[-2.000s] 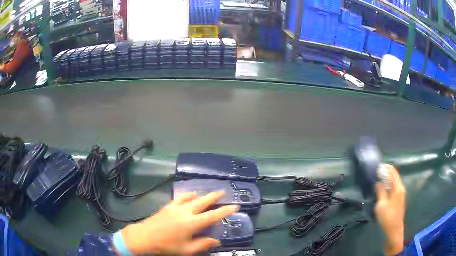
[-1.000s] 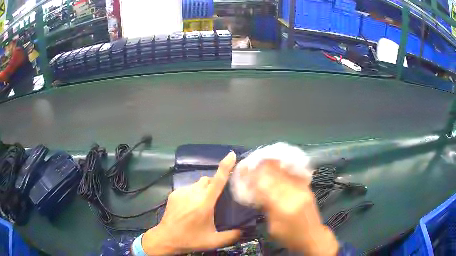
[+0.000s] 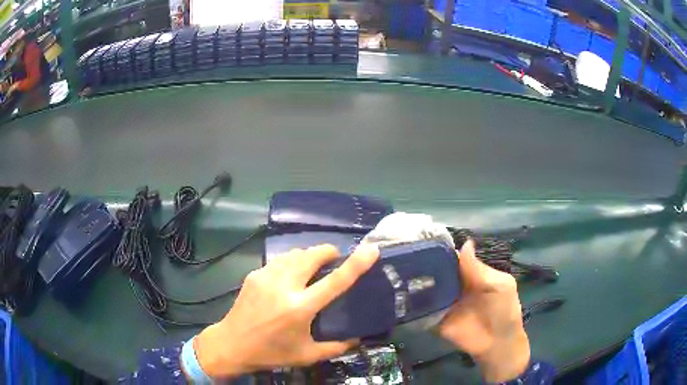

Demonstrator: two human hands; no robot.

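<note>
My left hand (image 3: pixel 282 312) grips the left end of a dark navy charger housing (image 3: pixel 354 304), which is raised and tilted over the bench. My right hand (image 3: pixel 486 312) holds its right end together with a crumpled whitish rag (image 3: pixel 410 225) pressed along the far side. Pale markings show on the housing face. Behind it, another navy charger housing (image 3: pixel 312 209) lies on the bench, with one more partly hidden by my hands. A circuit board (image 3: pixel 369 367) shows below the held housing at the bottom edge.
Black cord bundles (image 3: pixel 135 233) lie left, others (image 3: pixel 493 252) right. More navy housings (image 3: pixel 81 244) sit at far left. A grey-green conveyor (image 3: pixel 339 139) runs across, with a row of housings (image 3: pixel 226 53) behind it. Blue crates (image 3: pixel 654 353) stand at both lower corners. A person (image 3: pixel 29 71) is at upper left.
The right hand came in from the right with a housing, then the rag moved over the bench housings. Now a housing is lifted and tilted between both hands, and the camera view has shifted downward.
</note>
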